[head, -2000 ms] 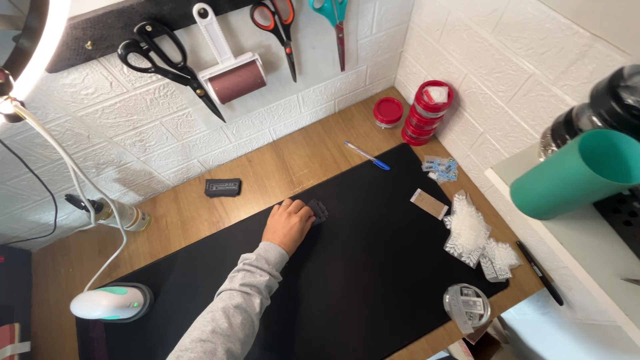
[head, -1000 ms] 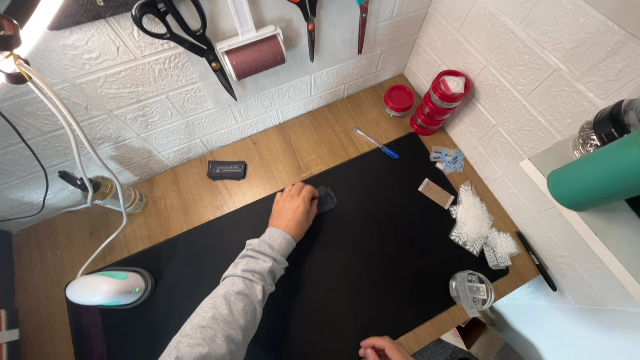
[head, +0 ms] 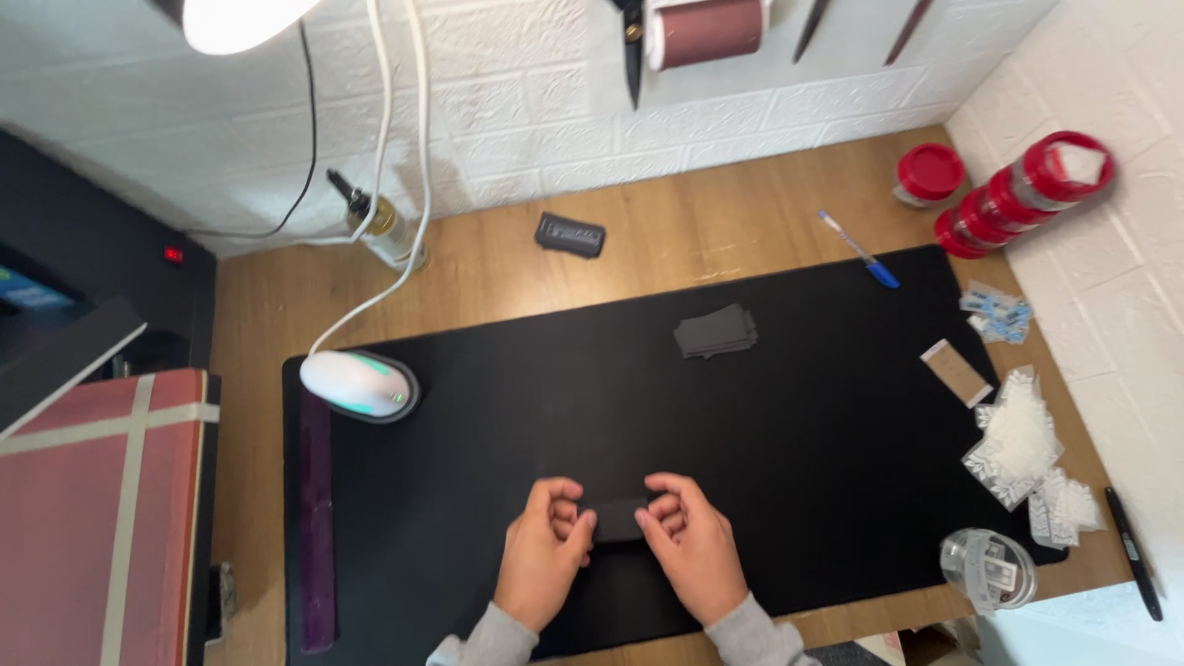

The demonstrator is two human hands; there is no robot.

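Note:
Between my two hands, above the lower middle of a black desk mat (head: 555,398), is a small dark rectangular card (head: 619,521). My left hand (head: 546,555) pinches its left edge with thumb and fingers. The right edge is held the same way by my right hand (head: 690,550). Farther up the mat lies a loose stack of dark cards (head: 716,331). A black piece with pale printing (head: 570,235) rests on the wood behind the mat.
A white and mint device (head: 359,383) with a cord stands at the mat's left, above a purple strip (head: 317,527). Toward the right are a blue-capped pen (head: 860,250), red-lidded jars (head: 999,208), white bead packets (head: 1016,439), a clear round container (head: 987,571) and a black marker (head: 1133,553).
My left hand has left the dark stack and come down to the near part of the mat. My right hand has come fully into view, and both now hold a card. The view has shifted left.

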